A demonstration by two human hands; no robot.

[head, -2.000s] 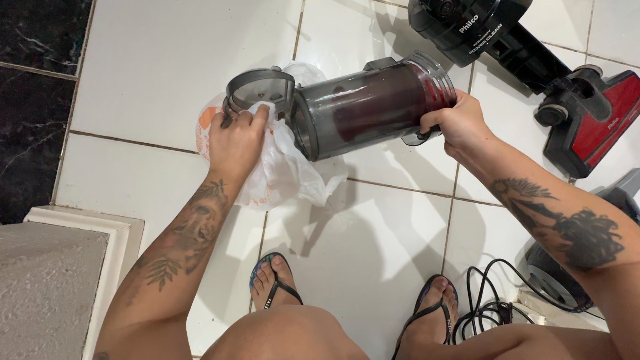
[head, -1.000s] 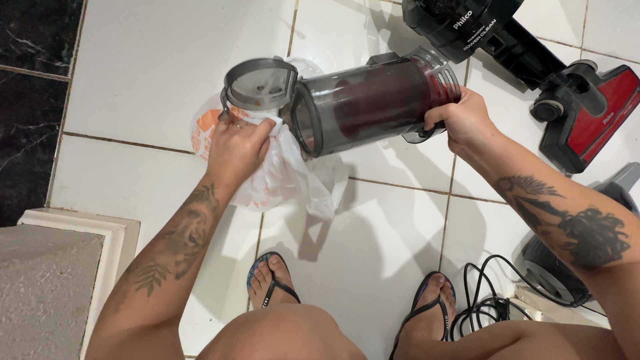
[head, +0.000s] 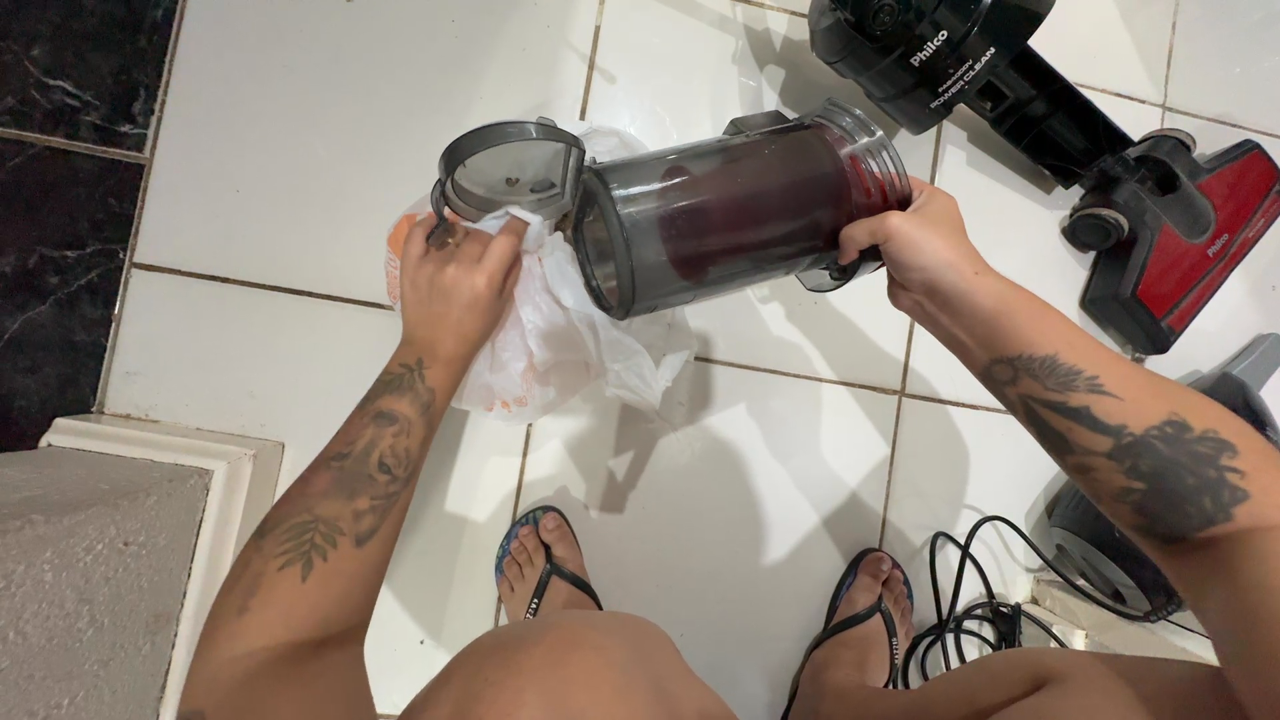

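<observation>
A transparent vacuum cleaner dust canister (head: 740,210) with a dark red inner part lies tilted across my view, its open end to the left. My right hand (head: 915,240) grips its ribbed right end. The round hinged lid (head: 512,172) hangs open at the canister's left end. Bunched in my left hand (head: 460,275), just below the lid, is a white plastic bag (head: 560,340) with orange print. Part of the bag lies under the lid and the canister's mouth. The left fingertips are partly hidden by the bag and the lid rim.
A black Philco vacuum body (head: 930,50) joins a red and black floor head (head: 1180,245) at upper right. A black cord (head: 965,600) coils beside my right foot, near a grey and black appliance part (head: 1100,550). A white-trimmed wall corner (head: 245,450) stands at lower left.
Since two seconds ago, the lid has swung to show more of its round face, and my left hand has shifted slightly at the bag. My right hand keeps its hold on the canister.
</observation>
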